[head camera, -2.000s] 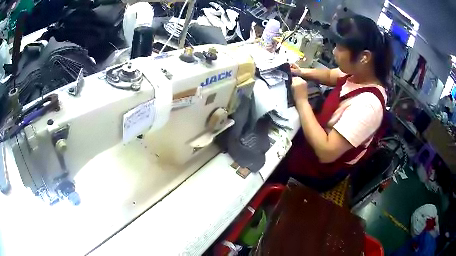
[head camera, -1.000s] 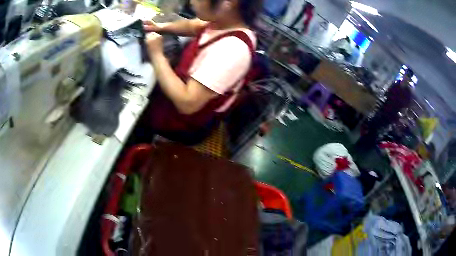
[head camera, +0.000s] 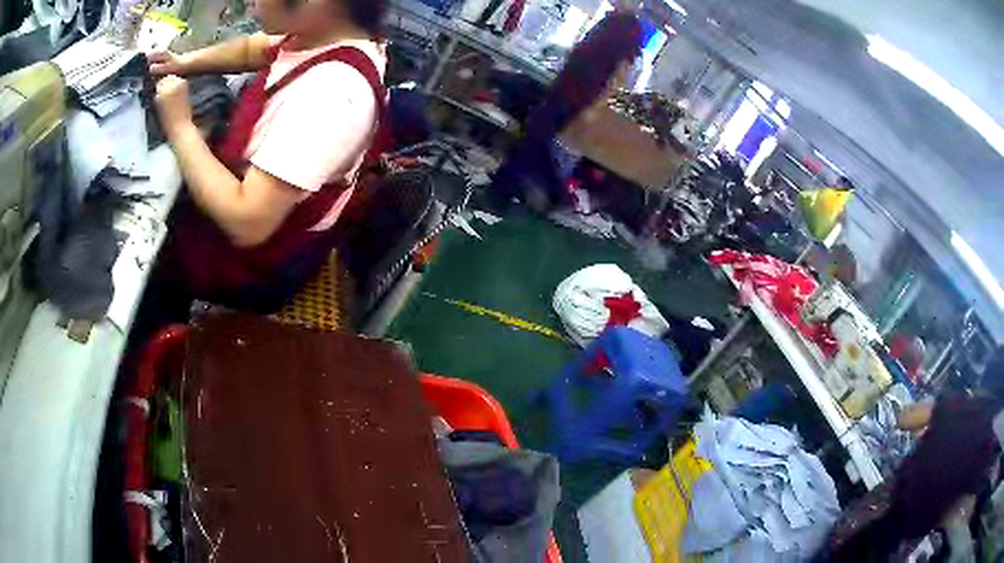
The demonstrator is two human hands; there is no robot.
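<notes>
Neither of my hands is in the picture. Nearest in front of me is a brown board (head camera: pixel 314 440) lying over a red bin (head camera: pixel 468 401). Grey and dark cloth (head camera: pixel 501 495) hangs at the bin's right side. At the left is the white sewing table (head camera: pixel 50 429), with part of the cream machine head (head camera: pixel 28 121) cut off by the picture's edge. Dark grey fabric (head camera: pixel 83 258) lies over the table beside the machine.
A coworker in a dark red apron (head camera: pixel 248 165) sits at the left, handling dark cloth. Past the bin are a blue stool (head camera: pixel 622 390), a white bundle (head camera: pixel 600 302) and pale cloth pieces (head camera: pixel 765 484). Another person stands farther back (head camera: pixel 567 99); a sleeve (head camera: pixel 936 473) shows at lower right.
The view has swung right. The machine has slid mostly out at the left edge, and the board, bin, blue stool and aisle now show more. No hand of mine has appeared.
</notes>
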